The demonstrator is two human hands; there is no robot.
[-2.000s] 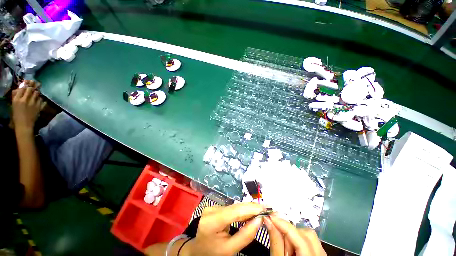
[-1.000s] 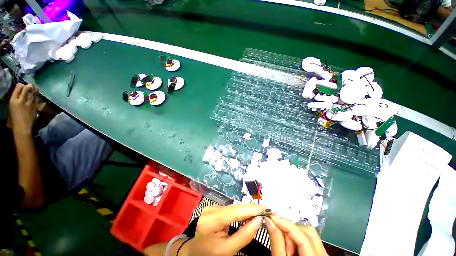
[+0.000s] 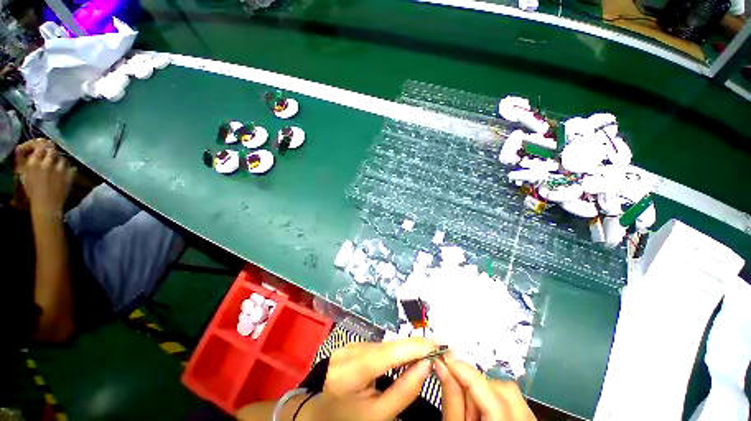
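My left hand (image 3: 362, 380) and my right hand (image 3: 482, 392) meet at the bottom centre, fingertips together on a small dark thin part (image 3: 436, 353), seen edge-on and mostly hidden by the fingers. It may be a circuit board. A dark flat module (image 3: 412, 312) with red and yellow wires stands just beyond the left fingertips; the wires run down toward the fingers. Behind the hands lies a heap of small white adhesive pads (image 3: 473, 308) on a clear blister tray (image 3: 428, 177). Whether a housing is held cannot be seen.
Jumbled white assemblies (image 3: 586, 152) lie on the tray's far right. Several set-apart assemblies (image 3: 259, 160) and tweezers (image 3: 118, 138) lie at left. White sheets (image 3: 659, 329) lie at right. A red parts bin (image 3: 284, 374) sits below the bench edge. A neighbour's arm (image 3: 49, 238) is far left.
The dark module by my fingertips has shifted slightly left and turned a little. My hands have barely moved. The neighbour's hand at far left has moved slightly.
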